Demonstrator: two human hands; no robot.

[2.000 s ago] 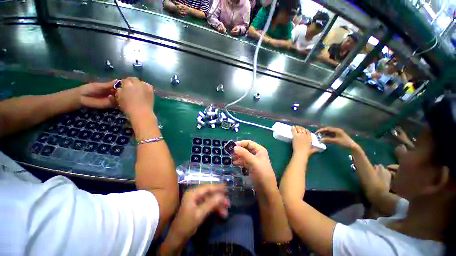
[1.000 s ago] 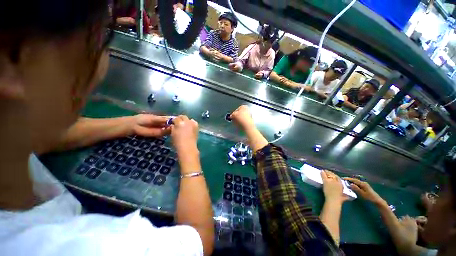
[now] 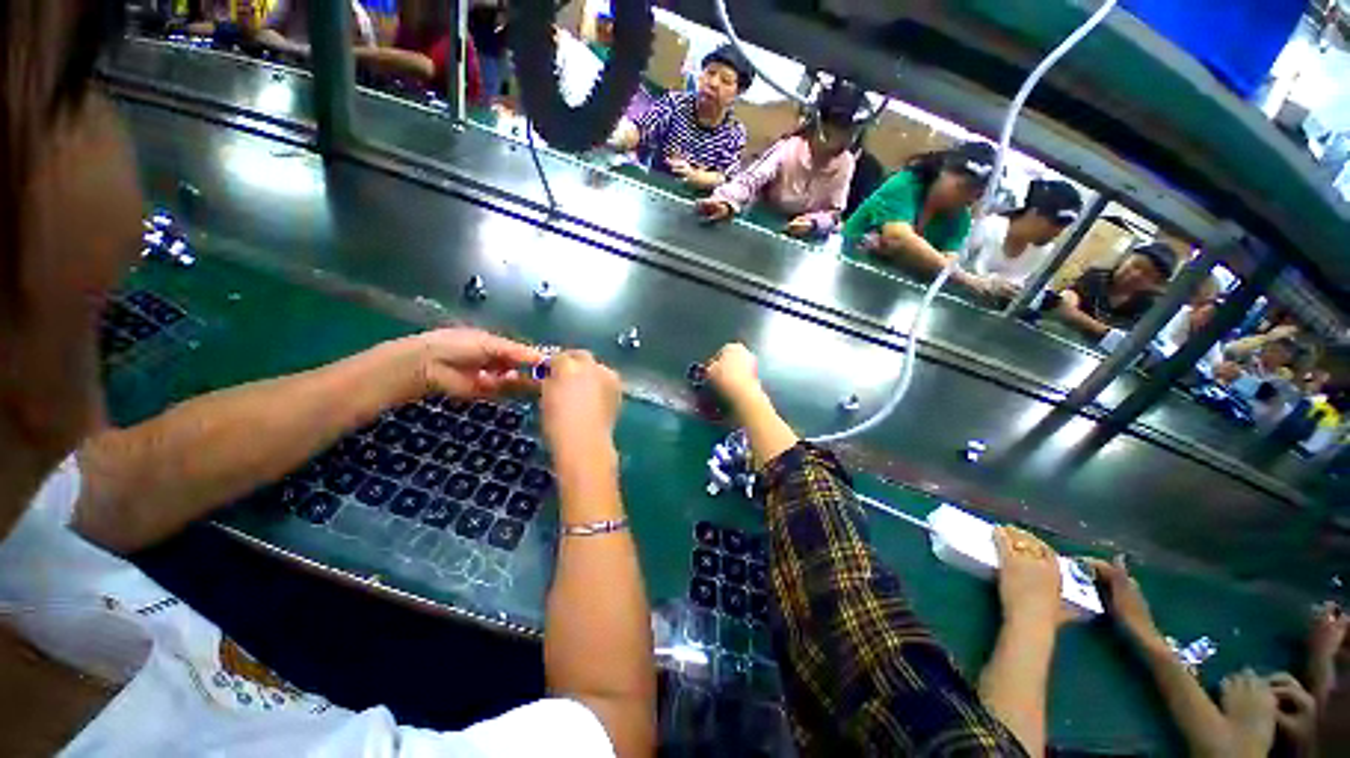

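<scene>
My right hand [image 3: 734, 376], in a plaid sleeve, is stretched over the dark shiny strip. Its fingertips pinch a small dark unit [image 3: 697, 375] at the strip's surface or just above it. My left hand is not in view. A clear tray [image 3: 702, 652] with rows of black covers [image 3: 733, 569] lies below my forearm, and the sleeve hides its right part. The tray's near pockets are shiny and without covers. White-silver piled units [image 3: 726, 464] sit behind the tray, partly hidden by my sleeve.
The left neighbour's hands [image 3: 581, 388] hold a small unit above another tray [image 3: 430, 552]. The right neighbour's hand is on a white power strip [image 3: 964, 539]. A white cord [image 3: 906, 370] hangs across. Small units [image 3: 629, 339] stand spaced on the strip.
The view has turned left. My right hand went from above the tray to the dark strip, and stays over it since one second ago. My left hand has left the view.
</scene>
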